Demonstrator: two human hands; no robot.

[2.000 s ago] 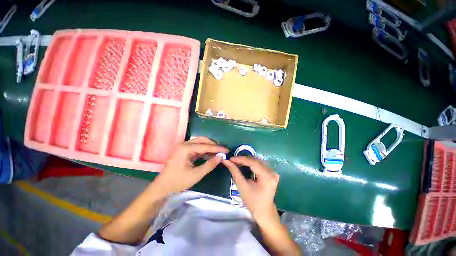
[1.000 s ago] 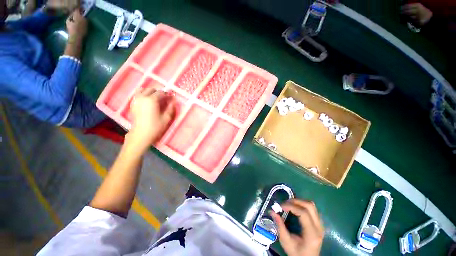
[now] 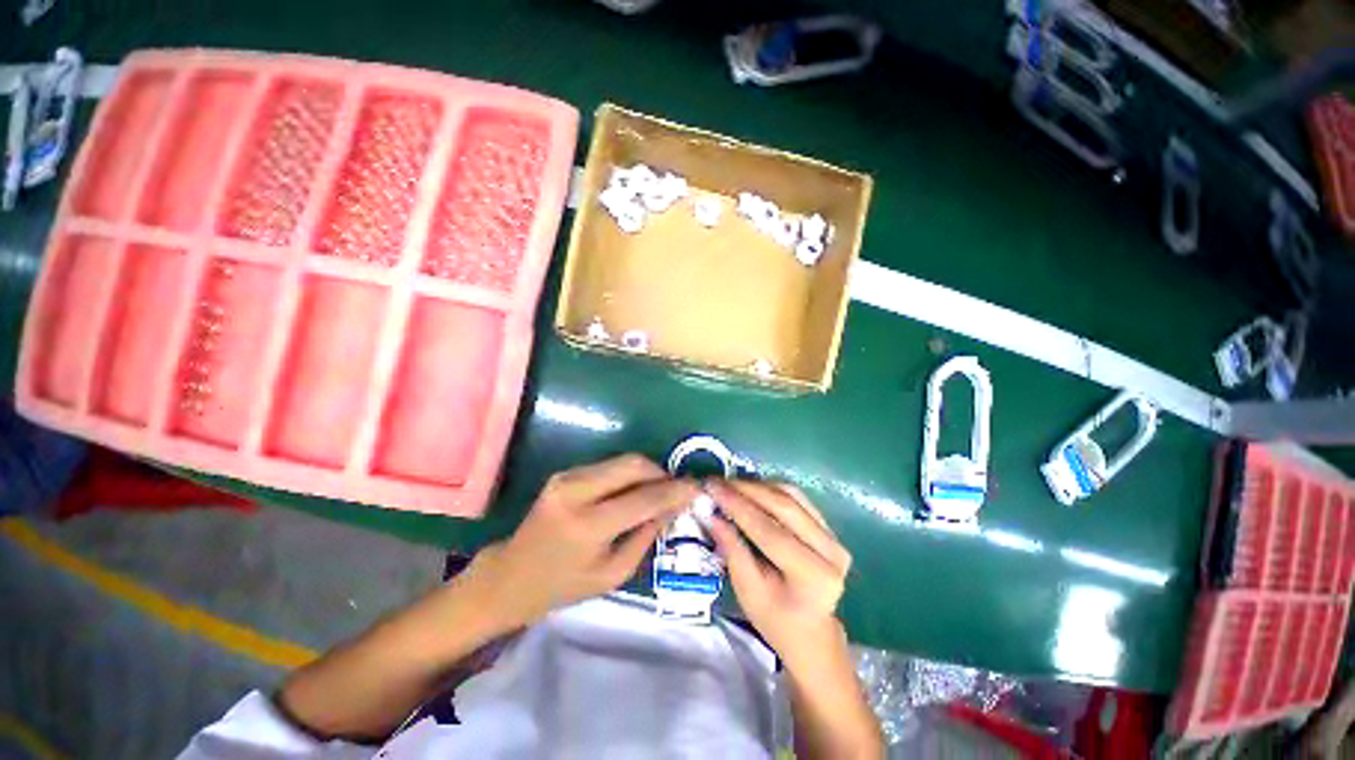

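Observation:
A white ring (image 3: 704, 505) is pinched between the fingertips of my left hand (image 3: 605, 523) and my right hand (image 3: 776, 552), just in front of me. A loop-shaped unit (image 3: 688, 579) lies on the green bench under my hands, its blue-and-white end towards me and its loop top showing beyond my fingers. My fingers hide its middle. Whether a small fitting is also in my fingers cannot be told. An open carton (image 3: 699, 297) with several white rings is beyond my hands. A pink-red sorting tray (image 3: 513, 379) is at the left, some pockets holding small fittings.
Two loop units (image 3: 954, 483) lie on the bench (image 3: 832, 431) to the right. More units lie at the far side and far left. Another pink-red tray (image 3: 1207, 668) is at the right edge. A plastic bag and red stools are below the bench edge.
My left hand has come from the tray back to my right hand at the ring. The view has swung back, so the tray and carton sit further left. The neighbour's arms have left the picture.

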